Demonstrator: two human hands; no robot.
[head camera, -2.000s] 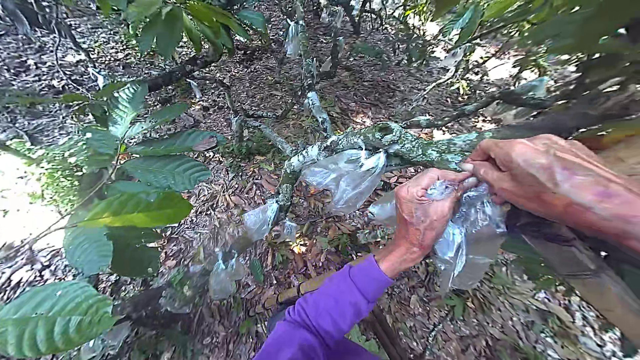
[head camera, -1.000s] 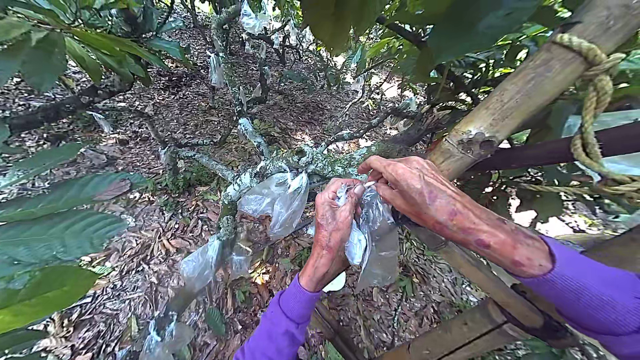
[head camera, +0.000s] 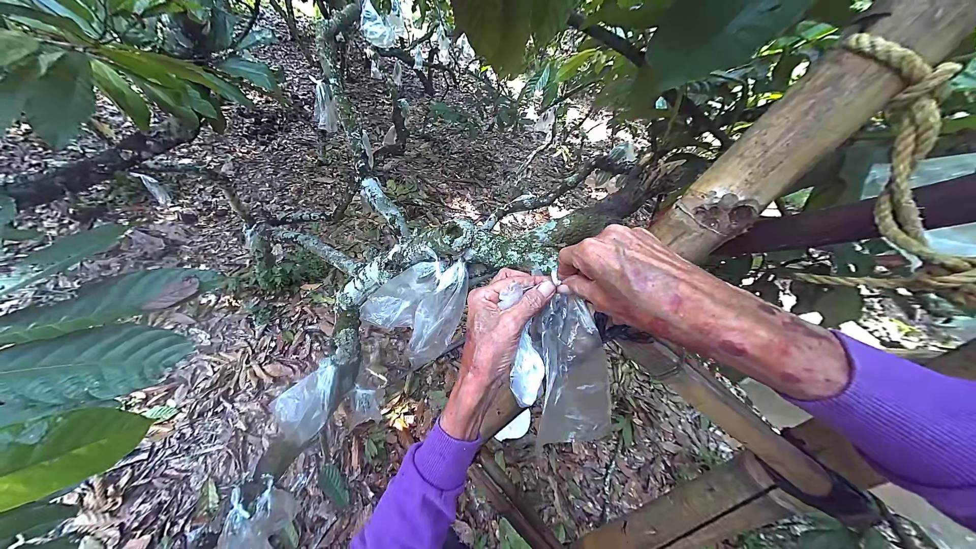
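My left hand (head camera: 499, 328) is closed on a bunched piece of clear plastic, its thumb pointing at the fingertips of my right hand (head camera: 625, 278). The right fingers pinch the gathered top of a clear plastic bag (head camera: 576, 374), just below a lichen-covered tree branch (head camera: 499, 248). Whitish plastic (head camera: 526, 370) hangs beside that bag, under my left hand. Left of my hands, tied clear plastic bags (head camera: 438, 309) hang from the same branch. What lies between my fingertips is mostly hidden.
A thick bamboo pole (head camera: 793, 130) with a knotted rope (head camera: 911, 137) slants at the upper right. Bamboo rails (head camera: 686, 511) cross below right. Large green leaves (head camera: 84, 366) reach in from the left. More bagged branches (head camera: 324, 107) stand behind, over ground covered in dry leaves (head camera: 236, 427).
The view has shifted, bringing the bamboo pole and rope into sight. Both hands stay together at the bag's top beneath the branch.
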